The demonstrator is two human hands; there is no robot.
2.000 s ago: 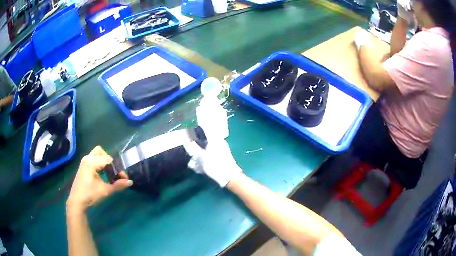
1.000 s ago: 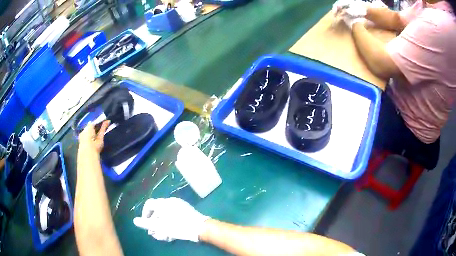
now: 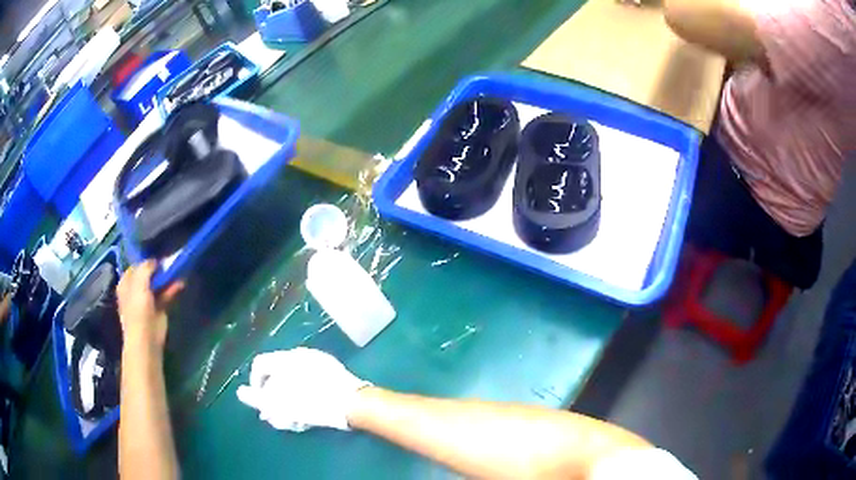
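Observation:
Black over-ear headphones (image 3: 200, 141) lie beside a closed black oval case (image 3: 183, 202) in a blue tray (image 3: 218, 228) with a white liner. My bare left hand (image 3: 141, 298) is at the tray's near corner, with its fingers on the rim; the exact grip is partly hidden. My white-gloved right hand (image 3: 298, 388) is above the green surface, near the lower middle, fingers curled in. Whether a white cloth is in it cannot be told against the glove. A white bottle with a round top (image 3: 349, 295) is just beyond it.
A blue side tray (image 3: 526, 265) at the right holds two shiny black ovals. Another blue tray (image 3: 64, 375) with headphones and a case is at the far left. A yellowish bar (image 3: 330, 161) slants across the belt. Clear strips surround the bottle. A seated person (image 3: 788, 122) is at the right.
The headphones have gone from between my hands into the tray beside the case. My left hand has let go of them and moved to the tray's corner; the tray has shifted away to the upper left.

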